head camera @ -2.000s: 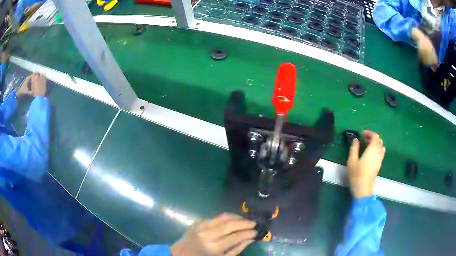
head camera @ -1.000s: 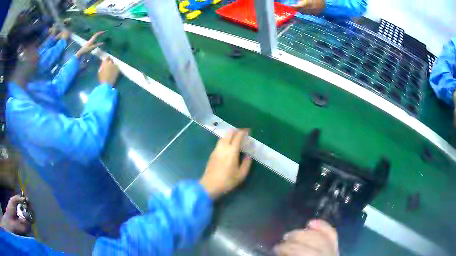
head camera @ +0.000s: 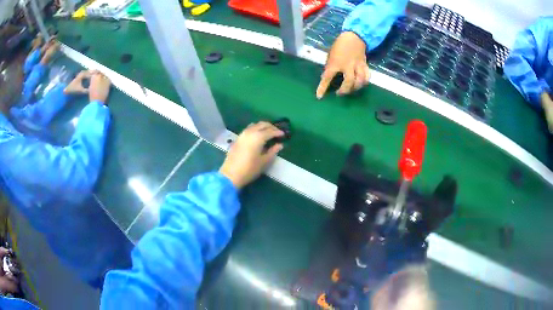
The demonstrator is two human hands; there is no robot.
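My left hand (head camera: 253,152) reaches over the near rail of the green conveyor belt, its fingers at a small black part (head camera: 281,128). The fingertips touch or hold the part; it is partly hidden. My right hand (head camera: 403,293) is blurred at the bottom edge, beside the orange seat pieces of the black press fixture (head camera: 358,227); I cannot tell if it holds anything. The red toggle clamp handle (head camera: 414,149) stands upright. A dark part seems to sit at the nest (head camera: 344,295), blurred.
Across the belt (head camera: 242,91), another person's hand (head camera: 348,65) hovers over it with a dark part. More black parts (head camera: 385,115) lie spaced along the belt. A post (head camera: 182,66) rises from the near rail (head camera: 303,181). A clear blister tray (head camera: 436,75) lies beyond. Workers sit at left.
The red handle has gone from lowered under my right hand to upright and free. My left hand has moved onto the black part at the belt. Another person's hand has come over the belt.
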